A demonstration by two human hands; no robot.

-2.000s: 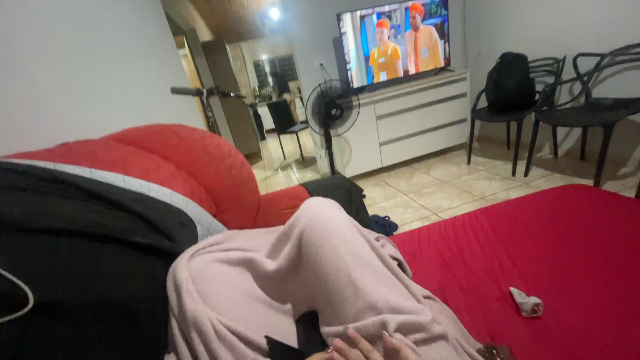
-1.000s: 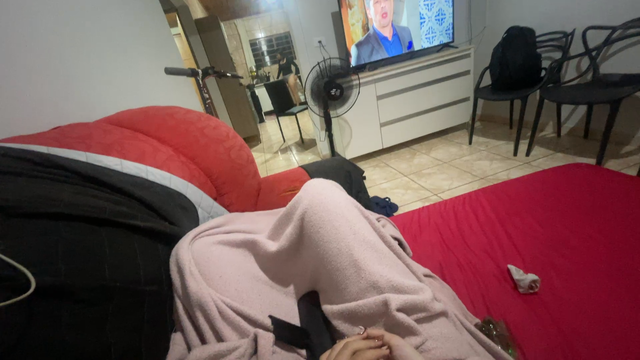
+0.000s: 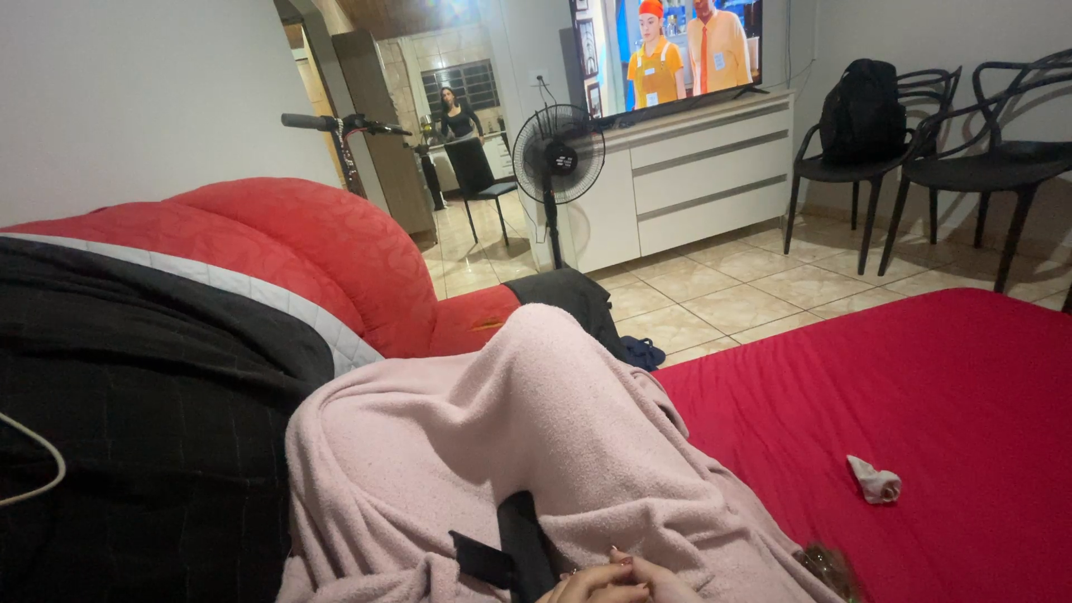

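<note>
At the bottom edge my left hand (image 3: 589, 584) and my right hand (image 3: 657, 579) rest together on a pale pink fleece blanket (image 3: 435, 427), with fingers touching or overlapping. Only fingers and part of the hands show, and no held object can be seen. Just left of them, a black strap-like item (image 3: 526, 540) lies on the blanket, with a second flat black end sticking out to its left. The blanket covers raised legs. On the red sheet (image 3: 963, 402) to the right lies a small crumpled whitish cloth or tissue (image 3: 875, 481).
A red sofa (image 3: 310, 243) with a black cover (image 3: 142, 402) is at left. Beyond stand a black fan (image 3: 559, 155), a white cabinet (image 3: 712, 180) under a television (image 3: 670, 50), and black chairs (image 3: 854, 172), one bearing a backpack (image 3: 863, 113). A person (image 3: 456, 117) stands in the far room.
Two seconds ago the visible fingers were more spread; now the hands are together. The television picture has changed. The person in the far room shows more plainly.
</note>
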